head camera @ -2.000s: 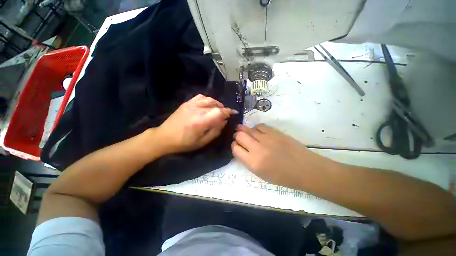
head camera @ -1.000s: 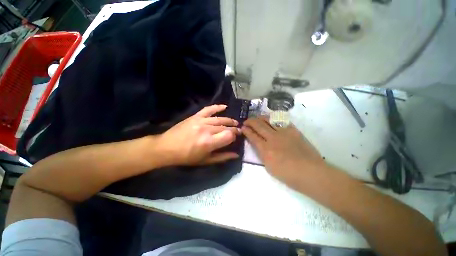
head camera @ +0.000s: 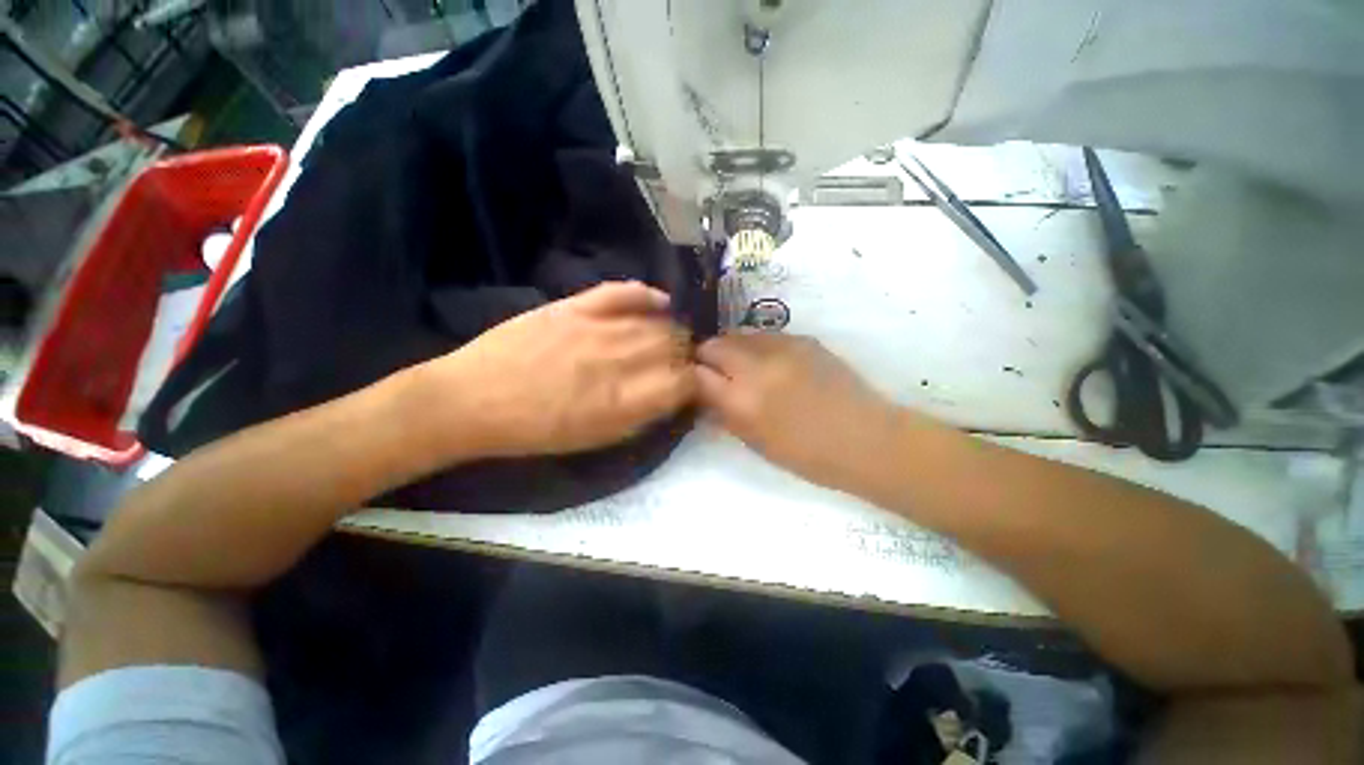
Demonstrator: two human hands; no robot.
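A large dark garment [head camera: 434,224] lies heaped on the table left of the needle area. My left hand [head camera: 584,366] lies on the cloth with its fingers curled at the cloth's right edge. My right hand [head camera: 770,392] meets it there, its fingertips pinching the edge just in front of the presser foot area. The fingertips hide most of the held edge. The sewing machine head [head camera: 838,75] stands above, with a cream ribbed knob [head camera: 753,247] beside the needle area and a small round metal disc [head camera: 767,314] on the bed.
Black scissors [head camera: 1140,336] and slim silver tweezers [head camera: 972,224] lie on the table [head camera: 928,359] at the right. A red slotted basket [head camera: 83,351] holding pale items stands at the far left. A plastic bag [head camera: 1047,710] with scraps is below the table at the lower right.
The view has swung and shifted since one second ago. My hands have come together at the cloth edge, nearer the wearer, and my left fingers have curled in.
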